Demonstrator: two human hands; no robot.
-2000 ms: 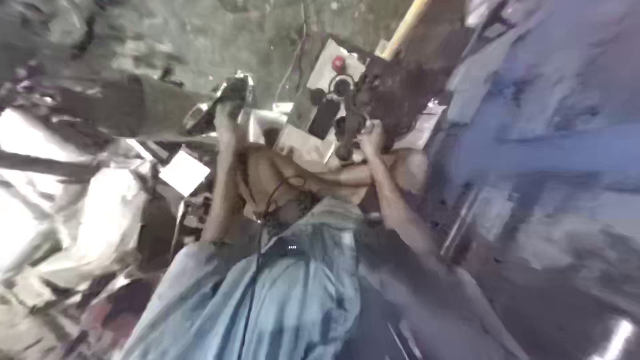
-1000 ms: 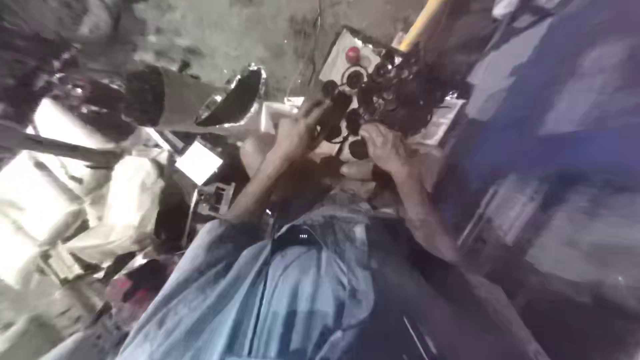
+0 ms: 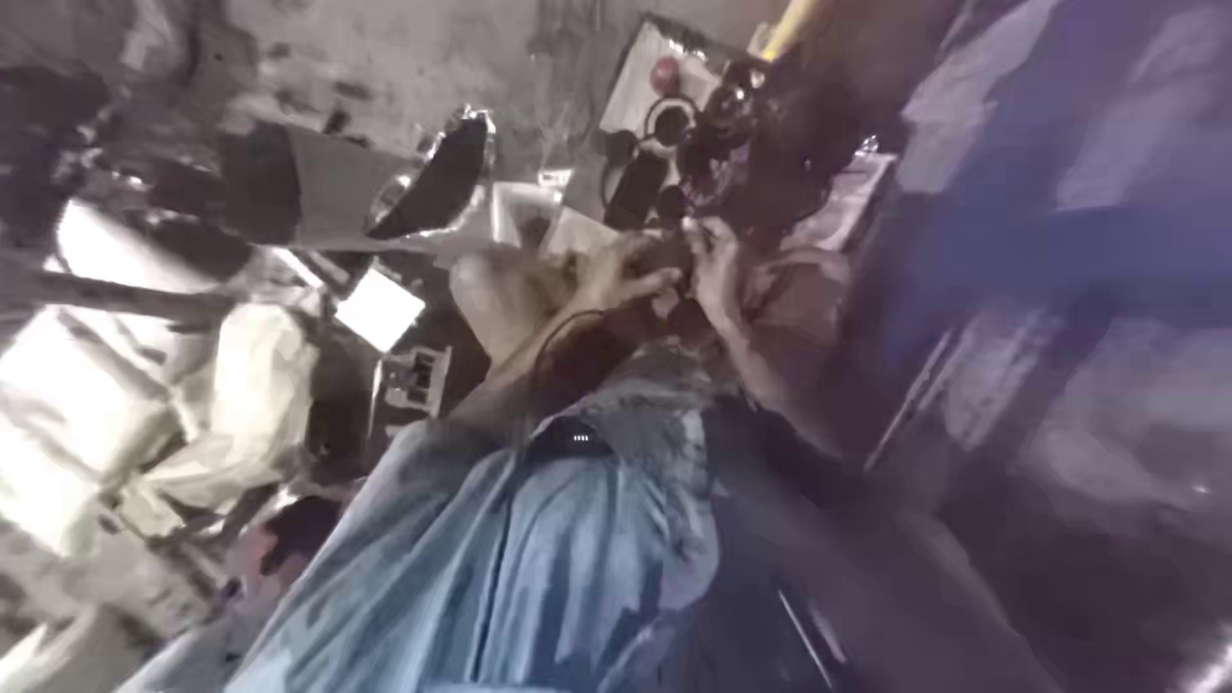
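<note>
My left hand [image 3: 626, 272] and my right hand [image 3: 712, 262] meet in front of my lap, fingers curled around a small dark part [image 3: 671, 252] whose kind is too blurred to tell. Just beyond them lies a pale board or tray [image 3: 630, 91] bearing a red round knob or ball [image 3: 664, 75], a dark ring-shaped part [image 3: 671, 121] and a dark oblong piece [image 3: 637, 190]. To its right sits a heap of dark, shiny parts [image 3: 736, 135]. My fingertips partly hide the held part.
Left of the board lies a container with a dark oval mouth [image 3: 438, 183]. A white square piece [image 3: 380, 308] and pale sacks or bundles [image 3: 255, 385] are further left. A yellow bar [image 3: 789, 29] is at the top. Blue material [image 3: 1088, 221] fills the right; a person's head [image 3: 294, 539] shows lower left.
My left hand was by the container with the oval mouth, then over the board's parts; now it is close to my lap beside my right hand. The small dark part is now between both hands.
</note>
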